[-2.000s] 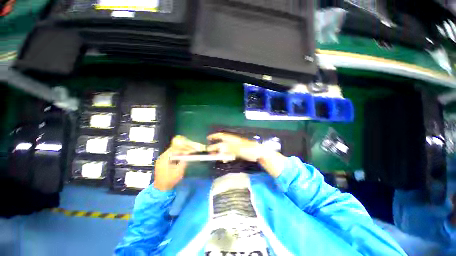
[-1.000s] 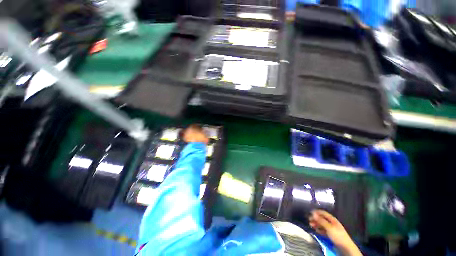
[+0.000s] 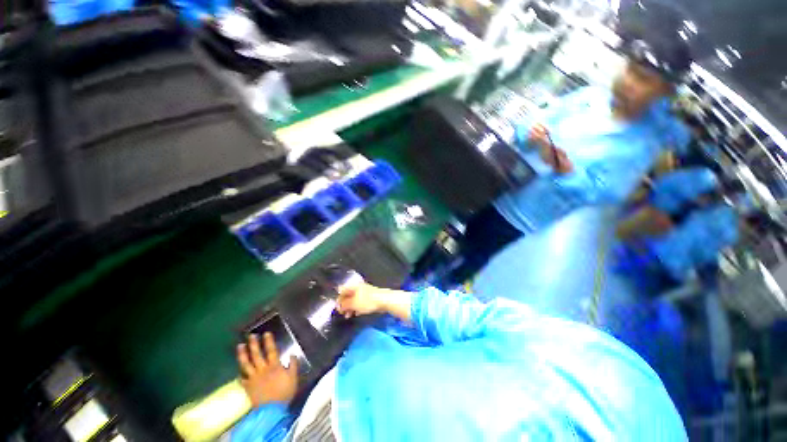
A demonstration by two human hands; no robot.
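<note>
The black work tray (image 3: pixel 380 259) lies tilted in view before me, with glossy dark phones in it. My left hand (image 3: pixel 267 373) lies with spread fingers over the near end of the left phone (image 3: pixel 280 330); it grips nothing that I can see. My right hand (image 3: pixel 361 300) is at the phone beside it (image 3: pixel 323 316), fingertips bunched near its upper right part. Whether the fingertips pinch a small part cannot be told. The image is blurred.
Blue parts bins (image 3: pixel 309 217) stand behind the tray, with a small clear bag (image 3: pixel 407 215) to their right. A yellow pad (image 3: pixel 211 413) lies left of the tray. Large foam trays (image 3: pixel 164 129) are at upper left. Another person (image 3: pixel 595 129) sits at right beside a black tray stack (image 3: pixel 462 151).
The view has swung right. My left hand has left the phone tray at left and is now at the work tray. My right hand has moved onto a phone there.
</note>
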